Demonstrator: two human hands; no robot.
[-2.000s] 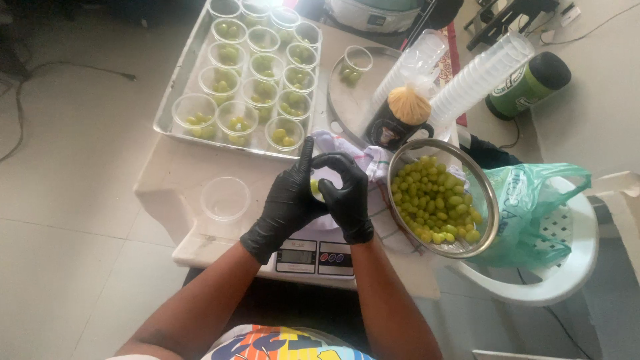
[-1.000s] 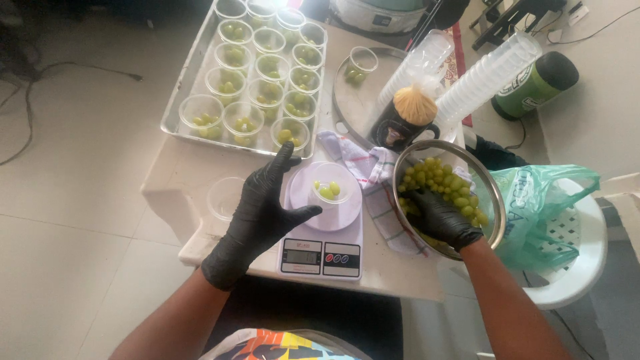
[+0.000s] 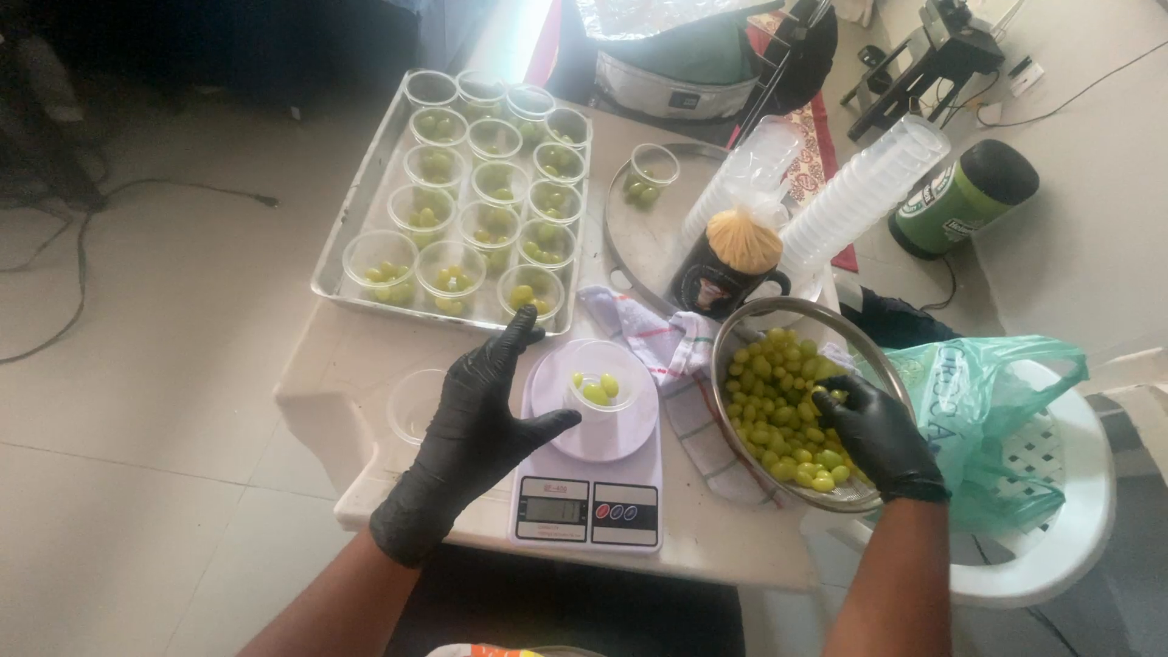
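A small clear plastic cup (image 3: 602,376) with a few green grapes stands on the round plate of a white digital kitchen scale (image 3: 589,497). Just left of that cup is my left hand (image 3: 470,429), black-gloved, thumb and fingers spread, holding nothing. In the metal strainer (image 3: 899,379) at the right, my right hand (image 3: 881,429), also gloved, has its fingertips at the green grapes (image 3: 776,401); a grape shows at the fingertips, and the grip is partly hidden. Several clear cups with grapes fill a metal tray (image 3: 365,219) at the back left.
Behind the strainer are a dark mug (image 3: 716,274) with a tied bag of orange-brown contents, stacked clear cups (image 3: 867,192) and a round metal tray (image 3: 620,228) bearing one cup. A checked cloth (image 3: 721,438) lies beside the scale. A green plastic bag (image 3: 995,401) rests on a white chair (image 3: 1086,511).
Two seconds ago both hands were together above the scale; my right hand has since moved right into the strainer. My left hand has opened beside the cup, which now shows on the scale.
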